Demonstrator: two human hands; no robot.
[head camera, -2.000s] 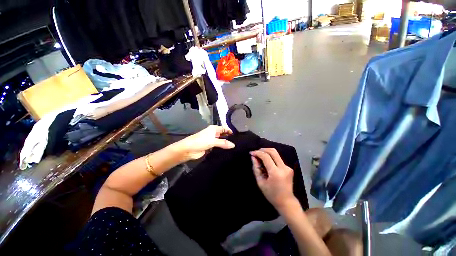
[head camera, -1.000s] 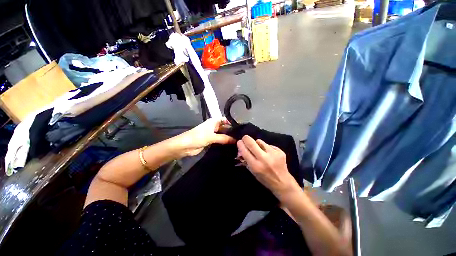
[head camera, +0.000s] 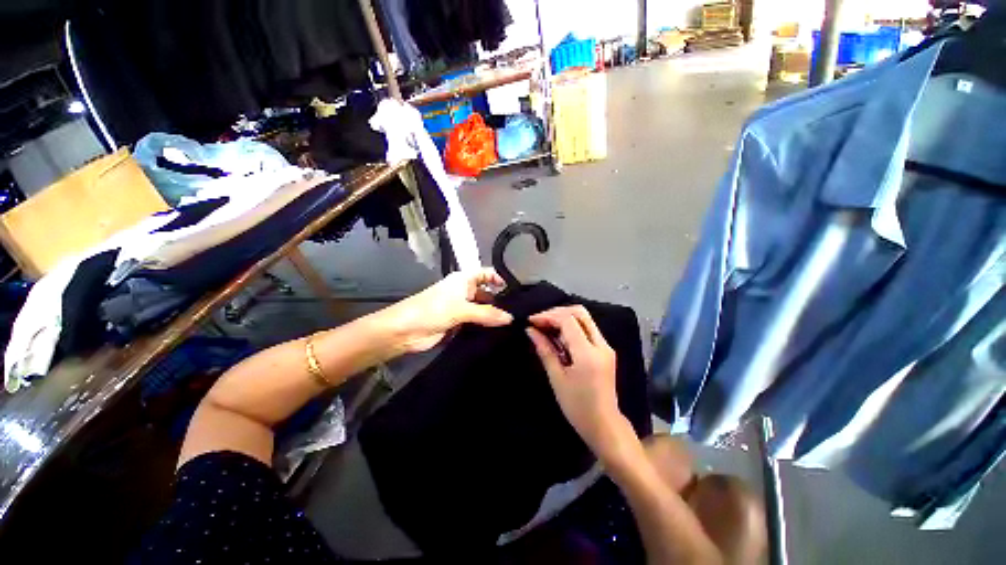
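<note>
A black garment (head camera: 485, 408) hangs over my lap, with a black hanger hook (head camera: 521, 252) sticking out of its top. My left hand (head camera: 447, 311) pinches the garment's top edge beside the hook. My right hand (head camera: 576, 359) is just right of it, thumb and fingertips closed together at the black cloth. A small dark thing shows between the right fingers; I cannot tell what it is. The fold of cloth at the fingertips is too dark to make out.
A light blue shirt (head camera: 816, 254) hangs close on the right, above a slim metal bar (head camera: 774, 497). On the left, a brown worktable (head camera: 237, 281) bears piled garments (head camera: 210, 226) and a cardboard box (head camera: 83, 210). Red (head camera: 471, 146) and blue (head camera: 516, 137) bags sit on a shelf behind.
My right hand has shifted from above the cloth to its top edge, beside my left fingertips. My left hand keeps its pinch near the hook. The view has tilted and shifted slightly.
</note>
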